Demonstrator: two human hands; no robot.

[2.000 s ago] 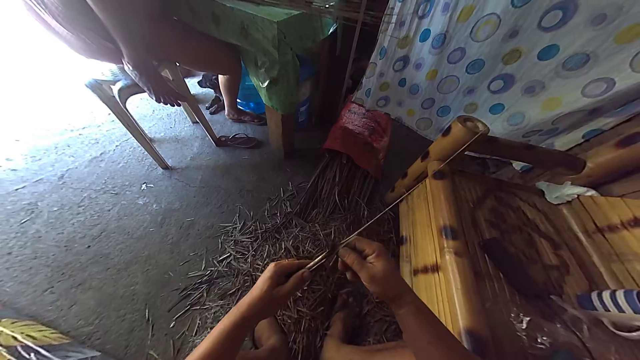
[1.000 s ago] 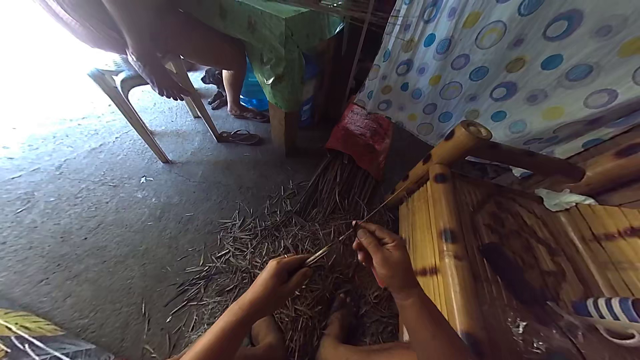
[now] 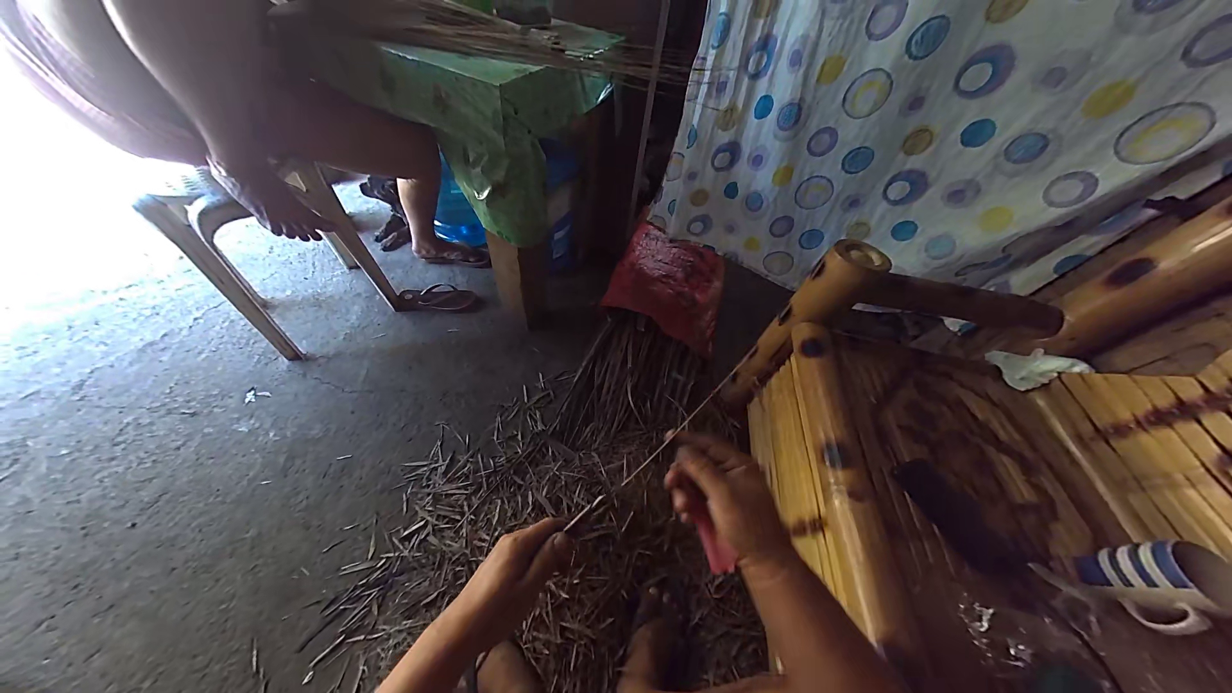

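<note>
A thin palm-like rib or stick (image 3: pixel 583 514) is pinched in my left hand (image 3: pixel 527 562), its tip slanting up to the right. My right hand (image 3: pixel 720 496) is curled around a tool with a red handle (image 3: pixel 710 541); its blade cannot be made out. From near the right fingers a thin strand (image 3: pixel 664 441) runs toward the bamboo bench arm. Below both hands lies a heap of short brown shavings (image 3: pixel 568 577). Beyond them, a bundle of dark sticks (image 3: pixel 626 375) pokes out of a red sack (image 3: pixel 669 284).
A bamboo bench (image 3: pixel 842 481) with a striped mug (image 3: pixel 1145 577) stands at the right. Behind hangs a dotted curtain (image 3: pixel 818 144). A person sits on a plastic chair (image 3: pixel 226 260) at upper left, near a green-covered table (image 3: pixel 500 106) and a flip-flop (image 3: pixel 441 297).
My right hand has turned, and the red handle now shows plainly in it. My left hand has stayed low, still pinching its thin stick.
</note>
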